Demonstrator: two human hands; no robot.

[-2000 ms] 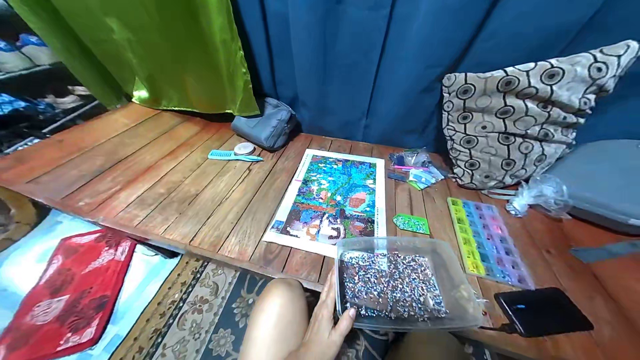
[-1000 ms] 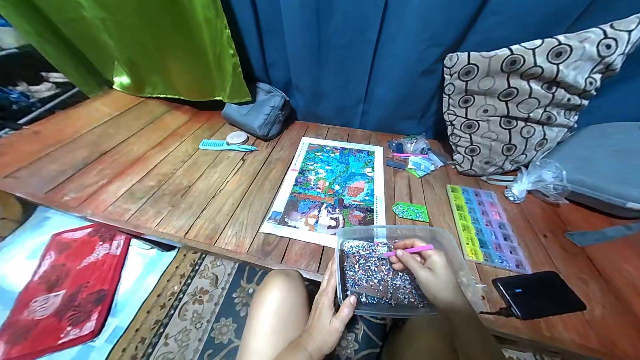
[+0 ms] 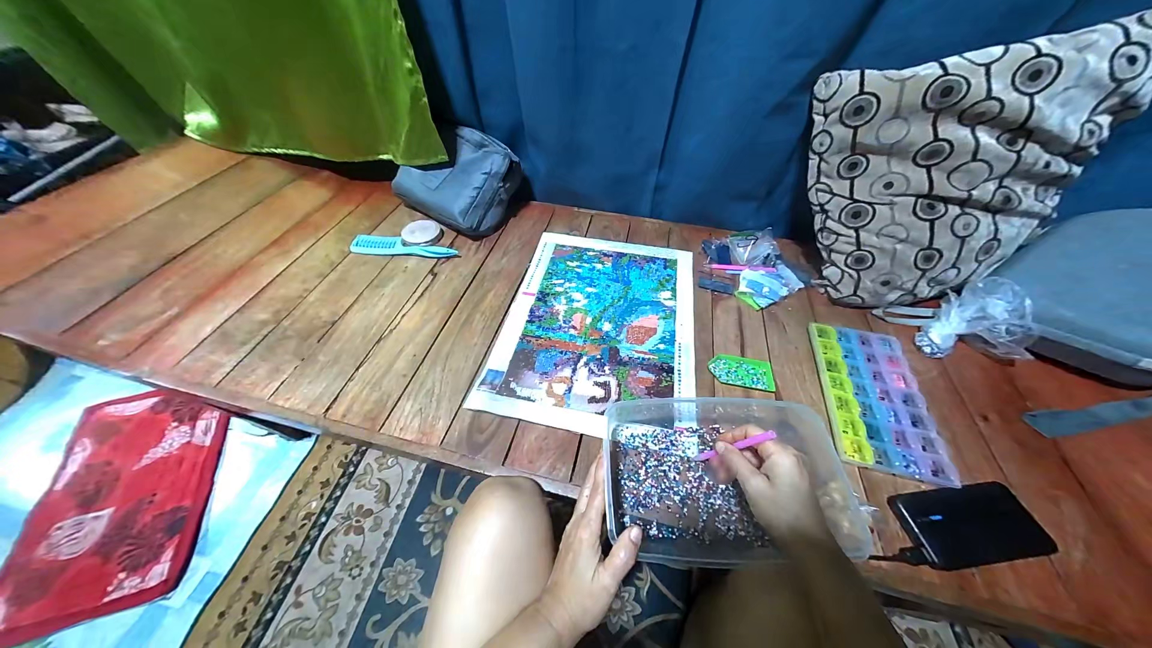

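Observation:
My left hand (image 3: 589,562) grips the near left side of a clear plastic container (image 3: 720,409), thumb on its rim. Loose multicoloured diamond-painting beads (image 3: 670,495) cover much of the container's floor. In my right hand (image 3: 765,477) is a pink applicator pen (image 3: 738,445), held over the beads with its tip low among them. Just beyond the container lies a diamond painting canvas (image 3: 603,324) with white margins, its lower edge reaching the container. A green bead tray (image 3: 742,373) with beads in it rests behind the container.
A multicoloured compartment organizer (image 3: 882,405) and a black device (image 3: 972,525) with a cable lie at right. Plastic bags (image 3: 765,270) are beyond the tray. A teal comb (image 3: 405,247), round container (image 3: 421,233) and grey pouch (image 3: 463,184) sit back left. A patterned pillow (image 3: 954,171) leans against the blue curtain.
My right hand, not seen two seconds ago, came in over the container with the pink pen and is still there. My left hand has stayed on the container's side.

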